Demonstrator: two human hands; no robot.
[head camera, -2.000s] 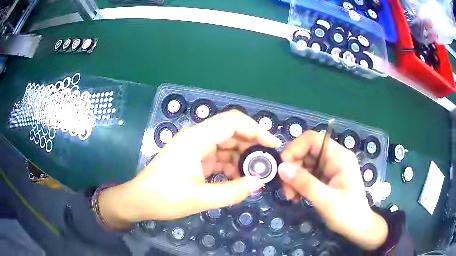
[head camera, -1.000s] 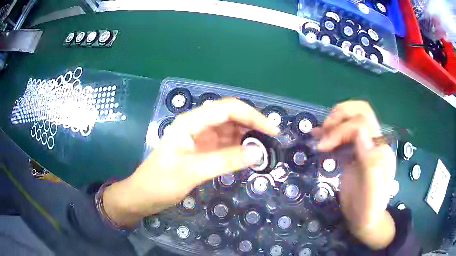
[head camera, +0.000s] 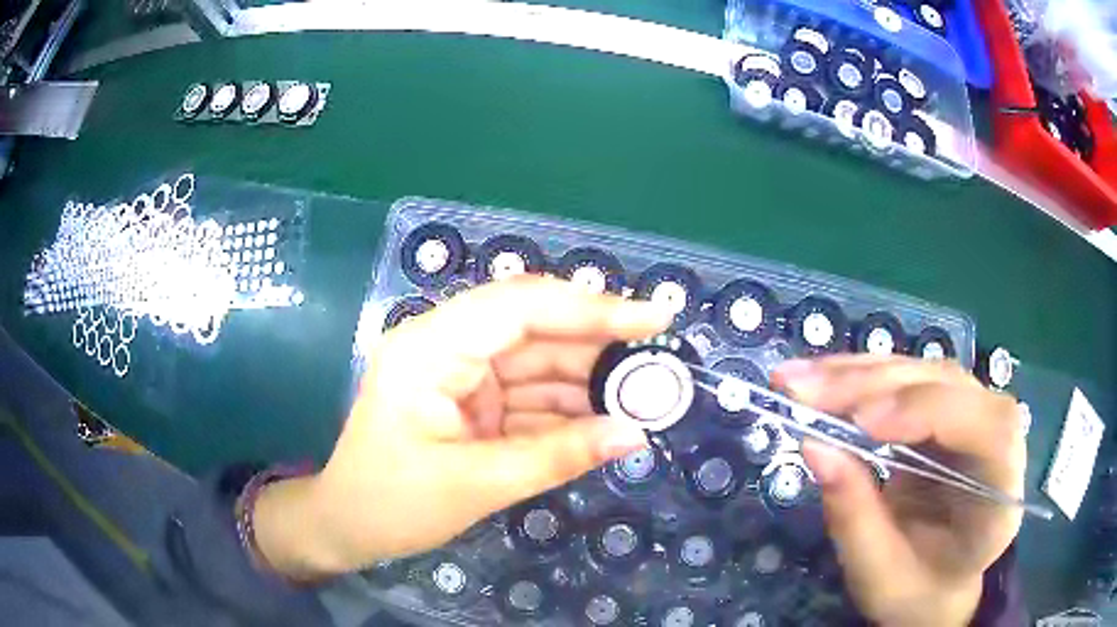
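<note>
My left hand holds a round black-rimmed speaker driver between thumb and fingers, its pale face turned up towards me. My right hand holds thin silver tweezers, whose tips are at the right edge of the driver; whether they touch it I cannot tell. Both hands are above a clear blister tray with rows of similar units. The hands hide part of the tray.
A sheet of white rings and dots lies at left. A loaded fixture is at the upper left. A clear box of units, a blue bin and a red bin stand upper right. A white card lies right.
The driver's face has turned up more squarely. The tweezers have swung from upright in my right hand to pointing left at the driver. The loaded fixture appears further right.
</note>
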